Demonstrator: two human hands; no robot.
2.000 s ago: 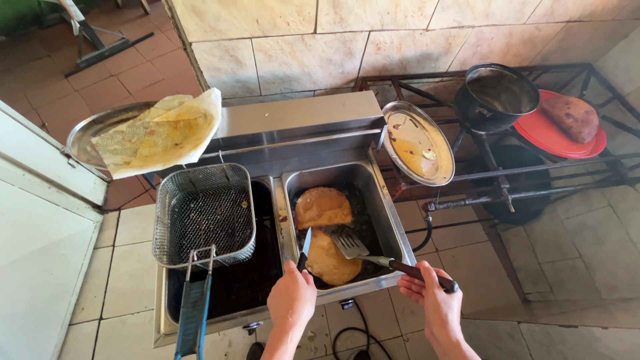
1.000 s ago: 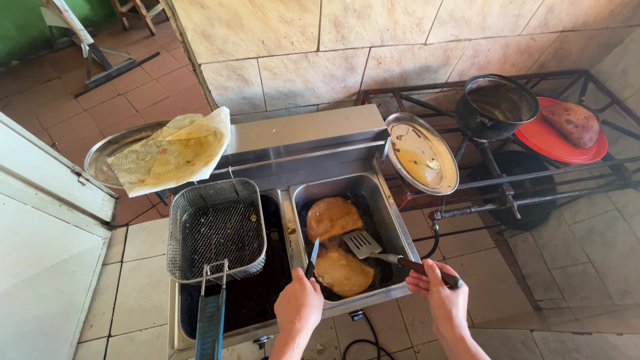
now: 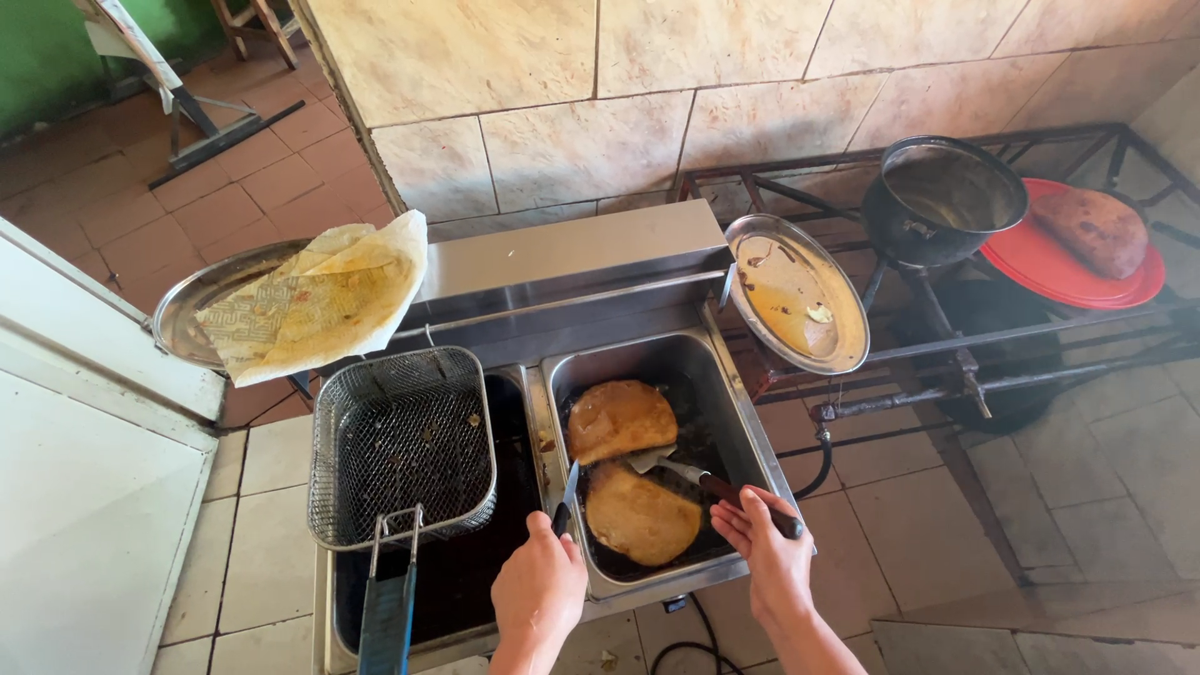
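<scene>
My left hand [image 3: 541, 574] grips a knife [image 3: 568, 497] by its dark handle, the blade pointing up beside the left edge of two half-round fried pastries. My right hand [image 3: 771, 544] holds the dark handle of a slotted metal spatula [image 3: 680, 469]; its head lies between the pastries, partly hidden. The browner upper pastry [image 3: 622, 420] and the paler lower pastry [image 3: 642, 516] lie in dark oil in the right well of a steel deep fryer [image 3: 755, 422].
A wire fry basket [image 3: 403, 450] sits over the left well. A tray with oily paper [image 3: 319, 300] stands back left. To the right are an oval metal tray [image 3: 797, 291], a dark pot [image 3: 942, 202] on a burner frame [image 3: 1031, 333], and a red plate [image 3: 1059, 272] with a browned pastry [image 3: 1092, 232].
The spatula's head has turned from lying flat beside the pastries to a tilted position between them. Both hands keep hold of their tools.
</scene>
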